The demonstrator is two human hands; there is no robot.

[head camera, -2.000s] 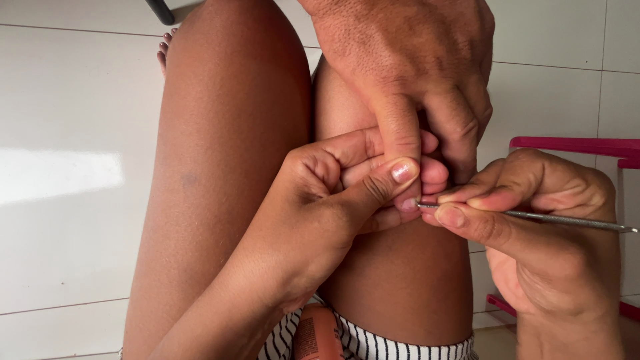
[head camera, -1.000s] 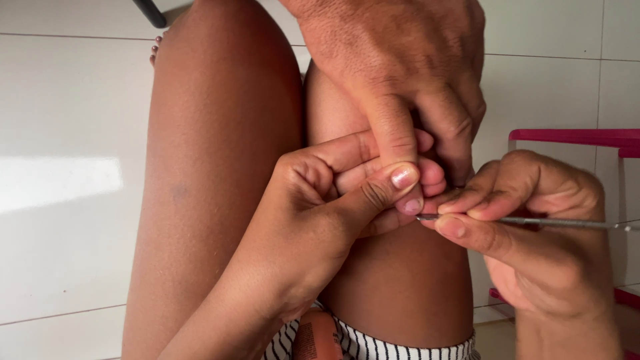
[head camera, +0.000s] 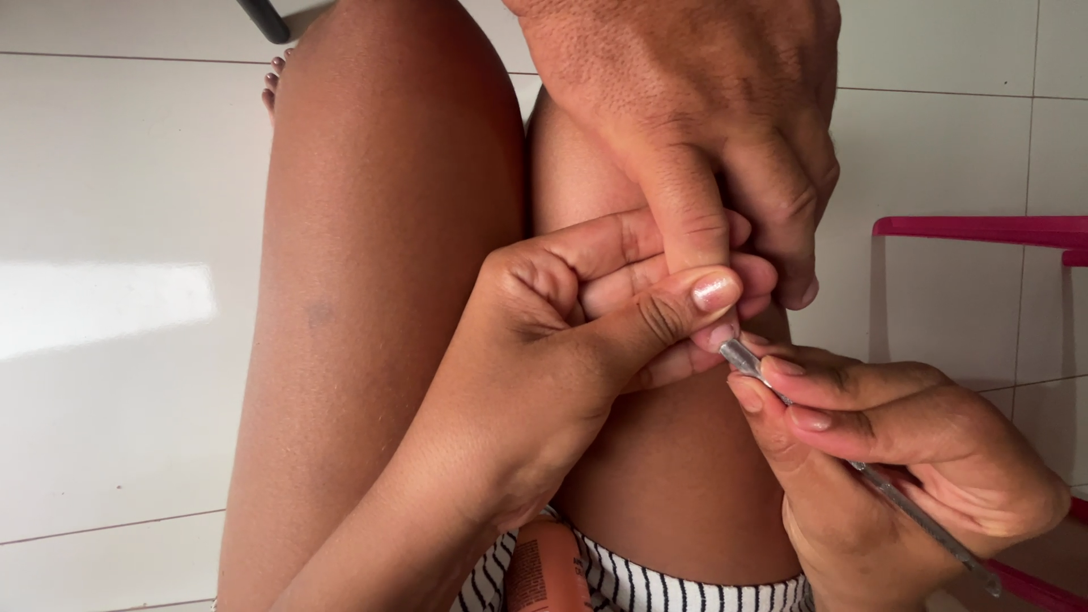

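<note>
My left hand [head camera: 578,331] grips a finger of another person's hand [head camera: 680,93], with my thumb pressed on top of it near the fingernail [head camera: 721,335]. That hand reaches in from the top of the view, over my thigh. Between the thumb and fingers of my right hand [head camera: 884,442] is a slim metal cuticle pusher [head camera: 918,514]. Its flat, scoop-like end touches the nail or its edge, while the shaft slants down to the right below my palm.
My bare thighs [head camera: 374,297] lie under the hands. An orange bottle [head camera: 546,569] bearing writing rests in my lap against striped cloth [head camera: 671,586]. Pink plastic furniture parts [head camera: 977,229] stand at the right, over a tiled floor [head camera: 110,408]. A dark leg [head camera: 265,20] shows at upper left.
My right hand has moved lower and turned, so the pusher, nearly level before, now slants down to the right. My left hand keeps its grip on the finger.
</note>
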